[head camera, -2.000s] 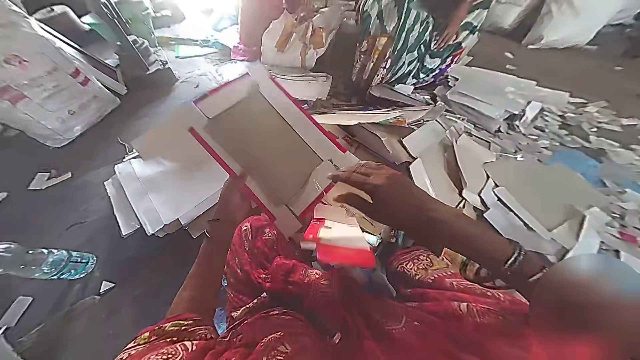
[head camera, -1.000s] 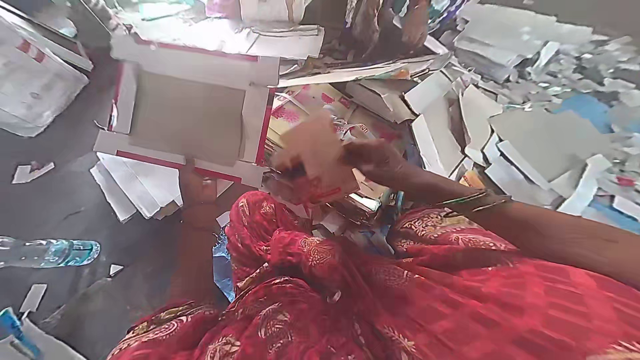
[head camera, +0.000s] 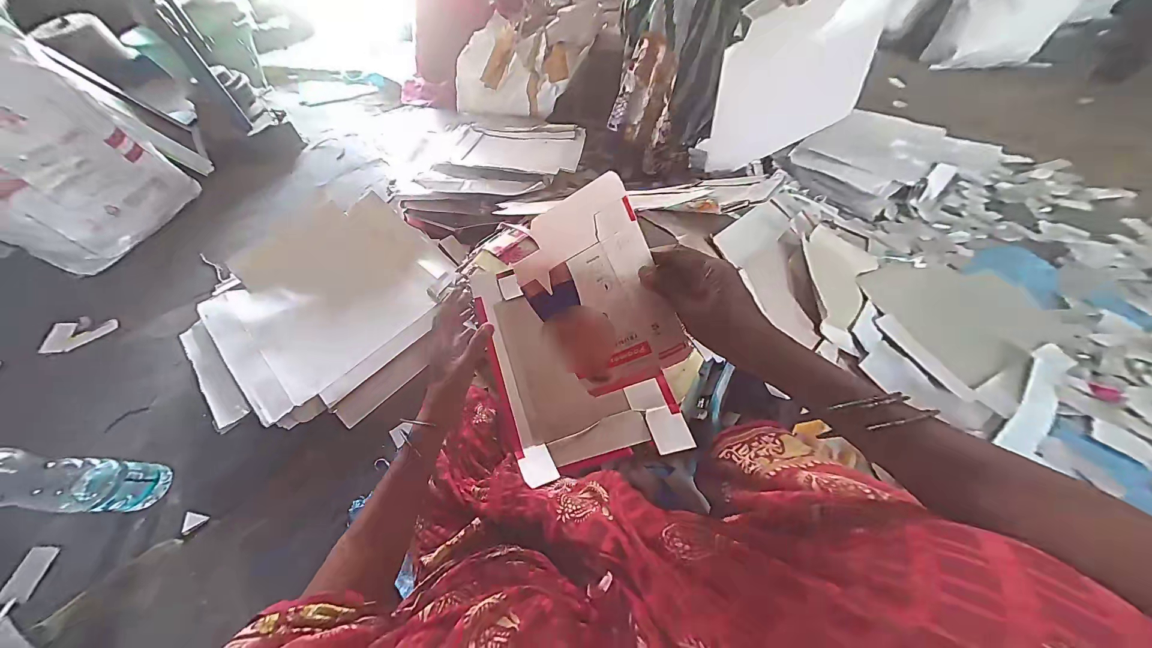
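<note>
My right hand (head camera: 688, 283) grips the right edge of a flattened printed carton (head camera: 630, 310), white with a red band and a picture on it. Beneath that carton lies an opened box blank (head camera: 549, 382) with a grey-brown inner face, red edges and white corner flaps, tilted above my lap. At its upper left edge is my left hand (head camera: 463, 337), fingers extended and thumb against the red edge; whether it grips the blank cannot be told. Left of this hand lies a stack of flat cardboard sheets (head camera: 315, 315) on the floor.
A clear plastic bottle (head camera: 99, 484) lies at the left. White sacks (head camera: 81, 171) stand at upper left. Cardboard pieces (head camera: 945, 315) and small scraps (head camera: 1017, 216) cover the right side. Behind, another person (head camera: 648, 90) sits near a large white sheet (head camera: 792, 81).
The opened box blank has moved from over the left stack to above my lap. The printed carton, blurred in my right hand one second ago, is now held over it.
</note>
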